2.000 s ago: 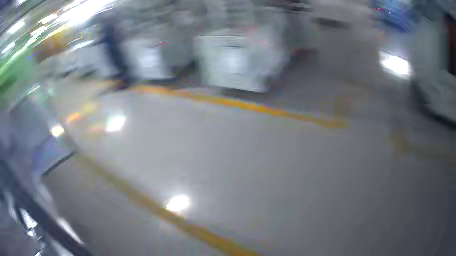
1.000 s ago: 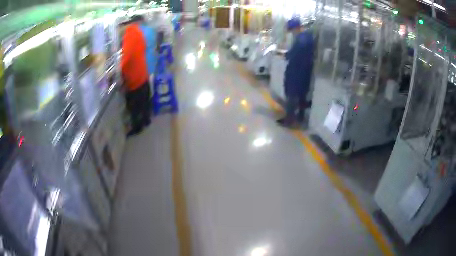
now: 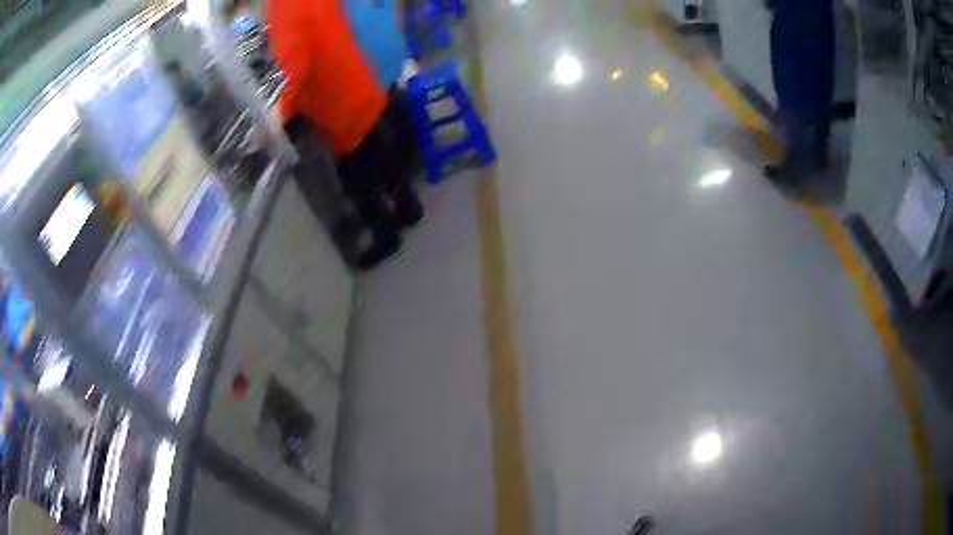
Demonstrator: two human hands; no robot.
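Neither of my hands is in the picture. Nearest to me on the left is a production line with a metal frame (image 3: 214,345), pale lower panels (image 3: 277,350) and bright reflections on its upper surface. Papers or clear sheets (image 3: 136,105) show at its upper part, blurred. A small dark thing (image 3: 641,525) lies at the bottom edge of the view; I cannot tell what it is.
A grey aisle floor (image 3: 627,313) with yellow lines (image 3: 500,313) runs ahead. A person in orange (image 3: 334,78) stands at the line, near blue stools (image 3: 449,120). A person in dark blue (image 3: 803,78) stands at the right beside pale machines (image 3: 873,157).
The view has swung from the machines to the aisle, then tilted down and towards the left line. The person in orange and the stools now appear nearer.
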